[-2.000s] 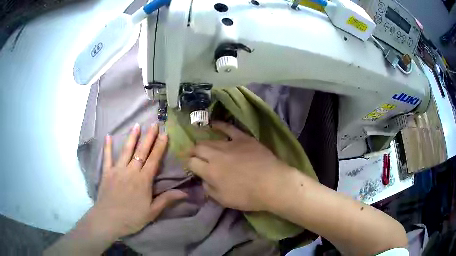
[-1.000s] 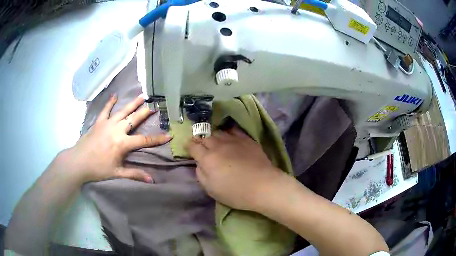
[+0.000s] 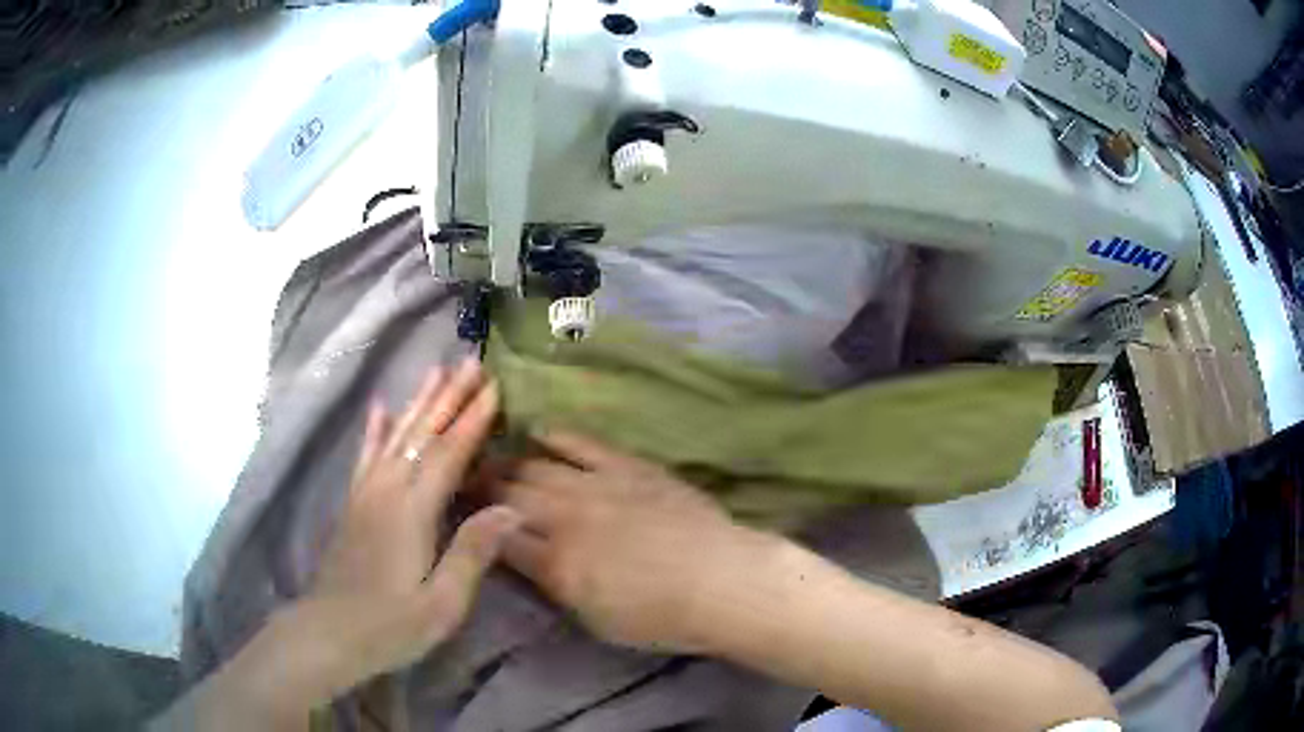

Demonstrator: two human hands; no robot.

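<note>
The grey-mauve cloth (image 3: 343, 329) lies under and left of the needle area and spreads towards me. The olive piece (image 3: 858, 429) runs from beside the presser foot (image 3: 475, 310) to the right, over the machine bed. My left hand (image 3: 415, 515) lies on the grey cloth just in front of the foot, fingers extended and slightly blurred. My right hand (image 3: 615, 536) is at the near edge of the olive piece, with bent, blurred fingers close to my left hand. Its fingertips are partly hidden, so I cannot tell if they pinch cloth.
The white JUKI sewing machine head (image 3: 801, 157) spans the top. A white paddle-shaped attachment (image 3: 308, 140) is at its left. A red tool (image 3: 1091, 462) lies right of the bed, near brown cardboard (image 3: 1194, 386). The control panel (image 3: 1094, 55) is at the upper right.
The olive piece has swung from hanging folded under my right forearm to stretching out rightwards. My left hand has moved right and nearer to my right hand. The grey cloth has shifted and turned.
</note>
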